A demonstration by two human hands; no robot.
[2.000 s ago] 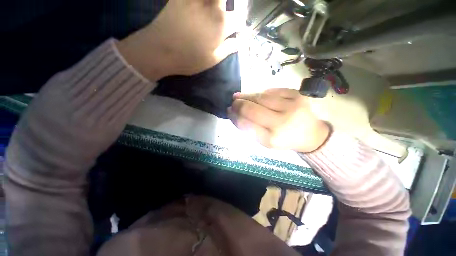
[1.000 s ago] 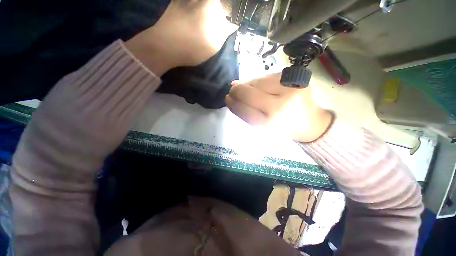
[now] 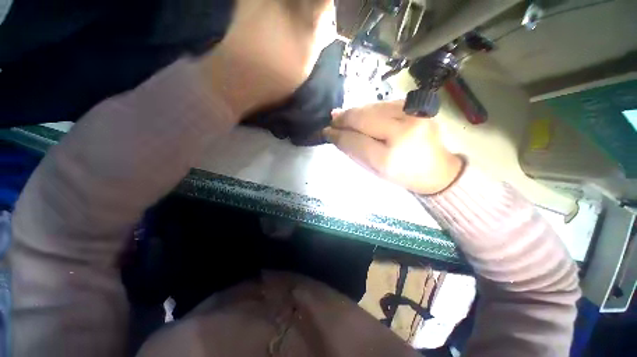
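Observation:
Black cloth (image 3: 311, 101) lies on the white machine table, its edge beside the brightly lit needle area (image 3: 360, 70) of the cream sewing machine (image 3: 513, 125). My right hand (image 3: 398, 143) pinches the cloth's near right corner between thumb and fingers, below the machine head. My left hand (image 3: 269, 59) lies over the cloth at the upper left. Its fingers are cut off by the top edge and washed out by glare, so its grip cannot be told. More dark cloth (image 3: 91, 56) spreads at the far left.
A dark ribbed knob (image 3: 421, 103) hangs from the machine head close above my right hand. A red-handled tool (image 3: 466, 101) lies on the machine bed. The table's green edge (image 3: 314, 213) with white markings runs below my forearms. Blue material (image 3: 24, 171) shows at the left.
The black cloth beside the needle is more bunched and folded. My left hand and sleeve have turned and shifted slightly. My right hand still pinches the cloth's corner.

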